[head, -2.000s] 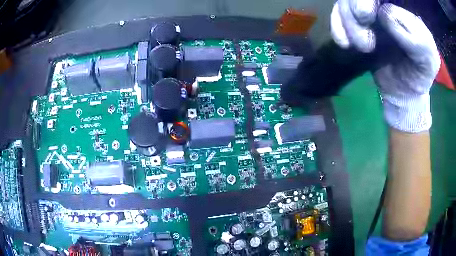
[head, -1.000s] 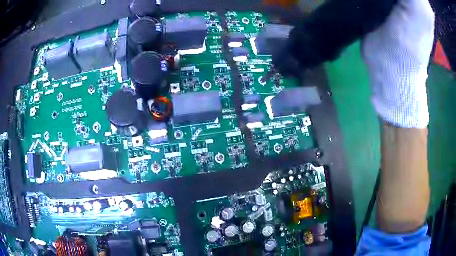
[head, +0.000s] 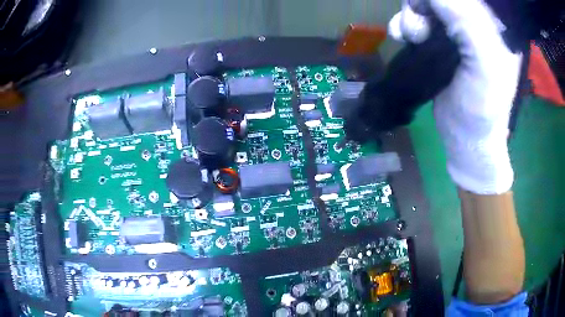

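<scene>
The large green main power board point(head: 130, 186) lies in the black fixture plate point(head: 241, 263), with black cylinder capacitors, grey blocks and a red-orange ring coil. My right hand point(head: 474, 93), in a white glove, is at the upper right, shut on a thick black electric screwdriver point(head: 409, 90). The screwdriver is blurred and slants down left to the right part of the board, near a ringed screw hole. Its tip is too dark and blurred to tell if it touches. My left hand is not in view.
Two more populated green boards show at the bottom, one with an orange-yellow transformer point(head: 383, 283). A narrow board point(head: 26, 247) is at the left. Orange-brown blocks point(head: 361, 39) sit at the fixture's far edge. A green mat point(head: 433, 186), a dark cord and a red piece point(head: 548, 74) are at right.
The view shifted up and back, so the boards sit lower than one second ago. My right hand still holds the screwdriver over the same part of the board.
</scene>
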